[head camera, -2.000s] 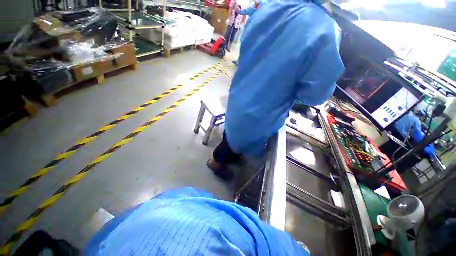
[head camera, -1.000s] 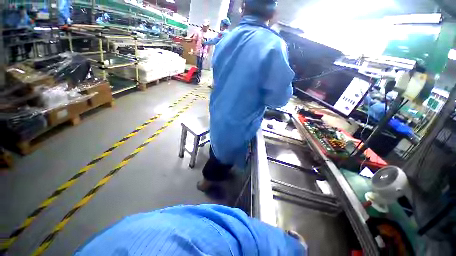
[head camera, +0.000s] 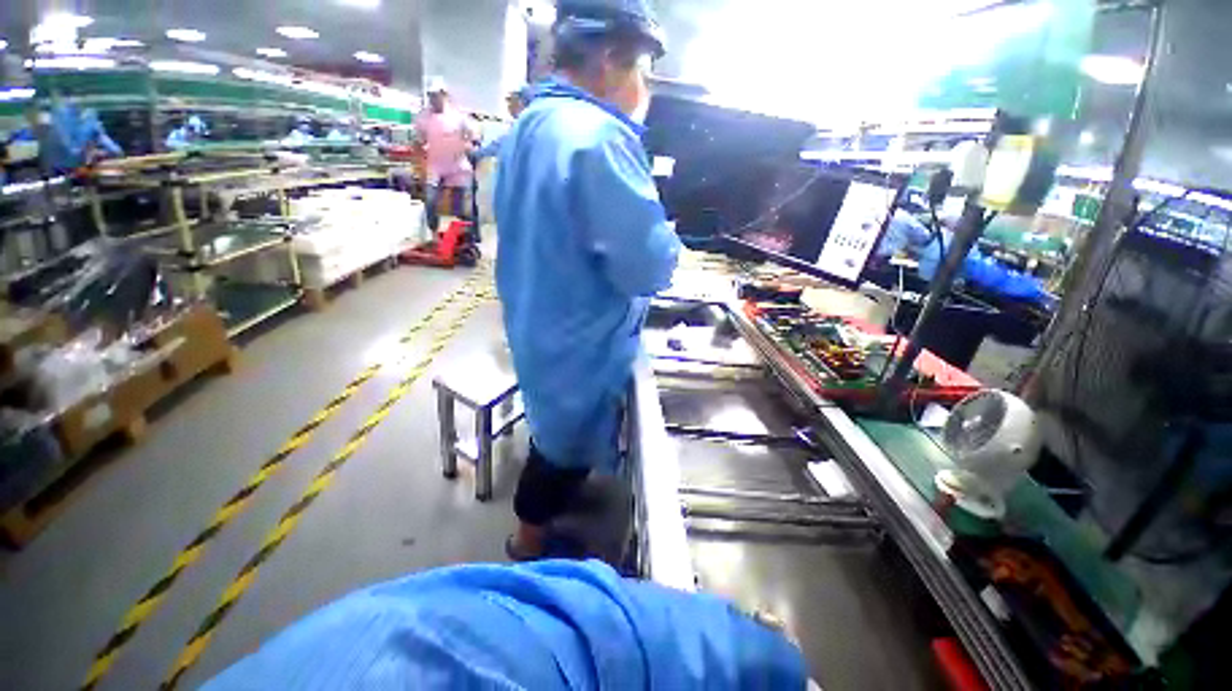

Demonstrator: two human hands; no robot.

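Neither of my hands can be made out. My blue sleeve (head camera: 541,634) fills the bottom middle, and a small pale patch at its right edge is too unclear to name. Nearest ahead is the conveyor, with its near rail (head camera: 662,506), crossbars (head camera: 770,509) and shiny metal pan (head camera: 736,466). A small white piece (head camera: 830,478) lies by the far rail. A black tray with orange pieces (head camera: 1061,607) stands on the green-matted shelf (head camera: 903,448) at the lower right. A red-orange block (head camera: 957,664) is partly visible at the bottom.
A person in a blue coat (head camera: 574,257) stands at the conveyor, beside a metal stool (head camera: 476,394). A white fan (head camera: 990,435), a red tray of boards (head camera: 932,371) and a monitor (head camera: 824,223) are at right. Wrapped pallets and racks stand left; people and a red pallet truck (head camera: 439,247) are behind.
The view has tilted up and turned right, so the scene sits further left. The fan stands lower in the picture, and the tray of orange pieces has come into view.
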